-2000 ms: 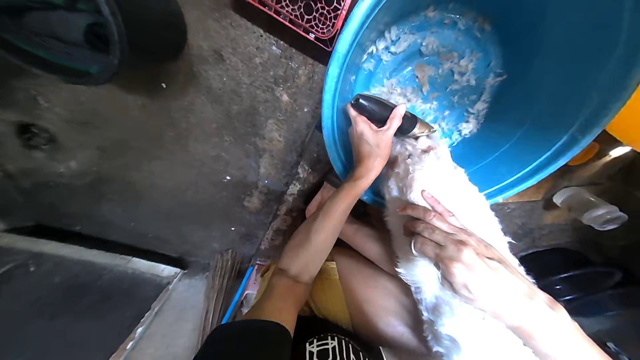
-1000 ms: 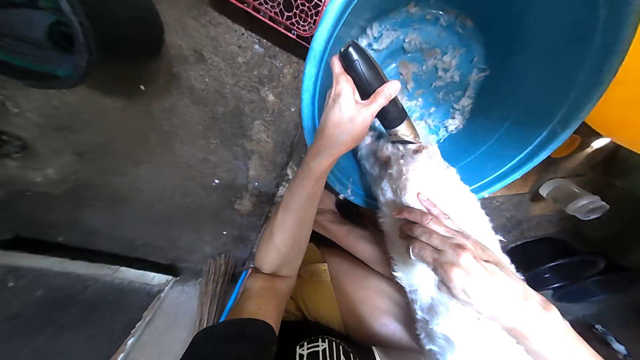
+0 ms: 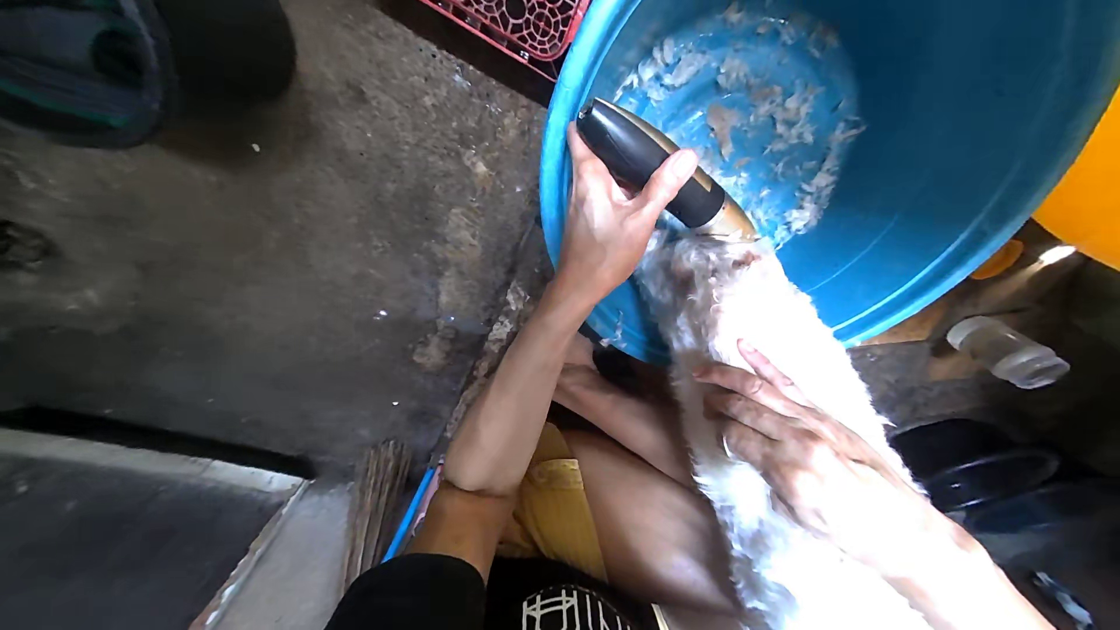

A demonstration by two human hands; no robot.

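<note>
My left hand (image 3: 612,219) grips a black and gold electric hair clipper (image 3: 652,162). The clipper's head rests against the near-bare, grayish end of a white-furred animal (image 3: 770,306), which looks like a dog; its head is not plainly visible. The animal lies across my lap with that end over the rim of a large blue plastic tub (image 3: 560,201). My right hand (image 3: 787,429) lies on the animal's back with the fingers spread, and wears a ring. Tufts of cut fur (image 3: 779,114) are scattered over the tub's bottom.
A red plastic crate (image 3: 525,26) stands beyond the tub, and a dark bucket (image 3: 157,70) is at the upper left. On the right are a clear plastic container (image 3: 1006,350), black basins (image 3: 980,464) and a yellow object (image 3: 1089,192). A twig broom (image 3: 376,507) lies at lower left.
The clipper and my left hand have shifted slightly around the animal's end since the first frame, and the clipper's tilt has changed. My right hand stays on the animal's back.
</note>
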